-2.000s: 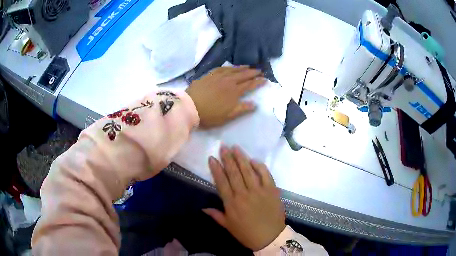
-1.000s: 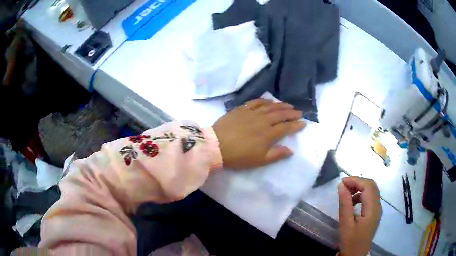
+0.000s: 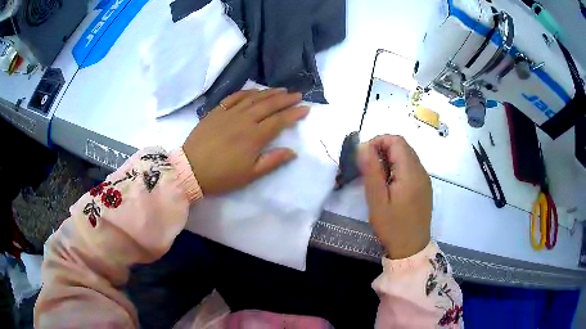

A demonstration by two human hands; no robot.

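My left hand [image 3: 247,138] lies flat with fingers spread on a white pocket bag cloth [image 3: 270,209]. The cloth's lower corner hangs over the table's front edge. My right hand [image 3: 398,193] has its fingers curled, with thumb and fingertips at a small dark facing piece [image 3: 349,160] at the cloth's right edge, and seems to pinch it. A loose thread shows just left of that piece. The dark grey garment panel [image 3: 289,45] lies behind my left hand, with another folded white cloth [image 3: 193,58] on its left part.
The white sewing machine head [image 3: 479,38] stands at right, its needle area lit. Black thread snips [image 3: 489,175], a dark red-edged case [image 3: 523,144] and scissors with yellow and red handles [image 3: 543,220] lie right of it. A measuring tape [image 3: 347,240] runs along the front edge.
My right hand has moved from beside the cloth's right edge onto the dark piece. That piece now looks bunched. My left hand stays flat on the white cloth. The camera view has shifted.
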